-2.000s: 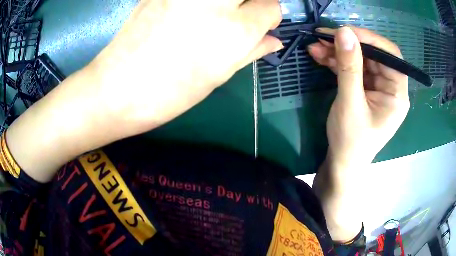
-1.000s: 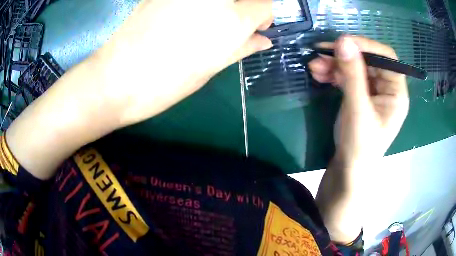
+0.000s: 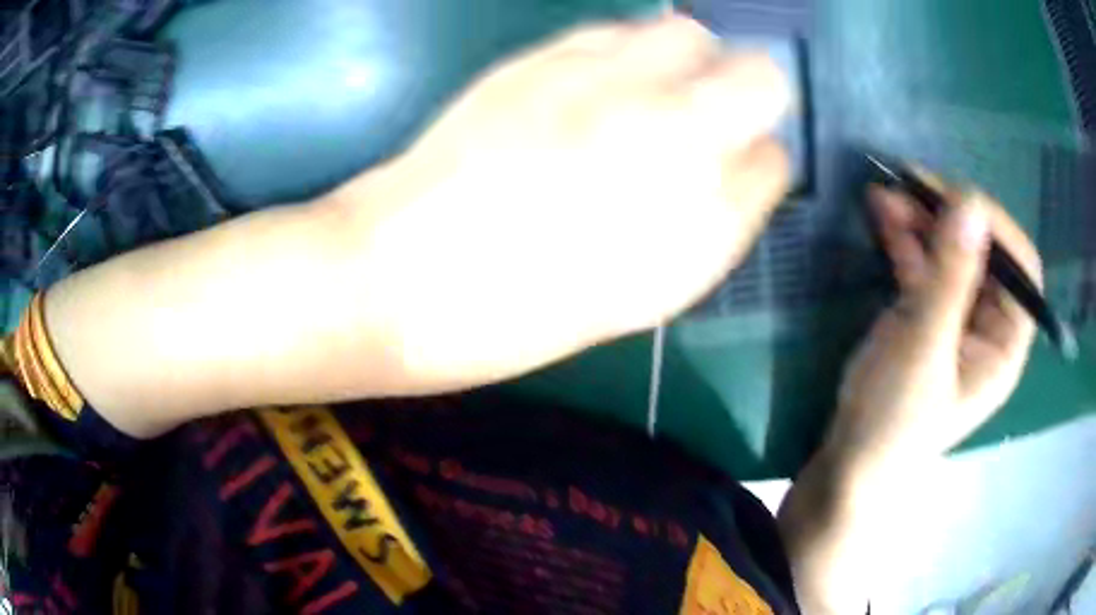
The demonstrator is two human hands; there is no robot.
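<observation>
My left hand (image 3: 577,192) is over the bench, overexposed and blurred, with fingers curled around a black plastic frame (image 3: 805,120); only the frame's right edge shows past the fingers. My right hand (image 3: 955,300) holds slim black tweezers (image 3: 1019,279) like a pen, tips up and to the left, apart from the frame. The clear backing sheet (image 3: 736,327) with rows of dark adhesive strips lies flat under and beside both hands, blurred. Whether the tweezers grip a strip cannot be told.
A tangled pile of black frames (image 3: 114,114) is at the far left. A dark striped stack (image 3: 1070,54) is at the upper right edge. A thin pale line (image 3: 655,382) runs down the green mat (image 3: 589,375). The mat's curved edge and a pale surface are at the lower right.
My left hand has moved right with the frame, which is turned and mostly covered. My right hand with the tweezers has moved right and down, away from the frame. The view has shifted.
</observation>
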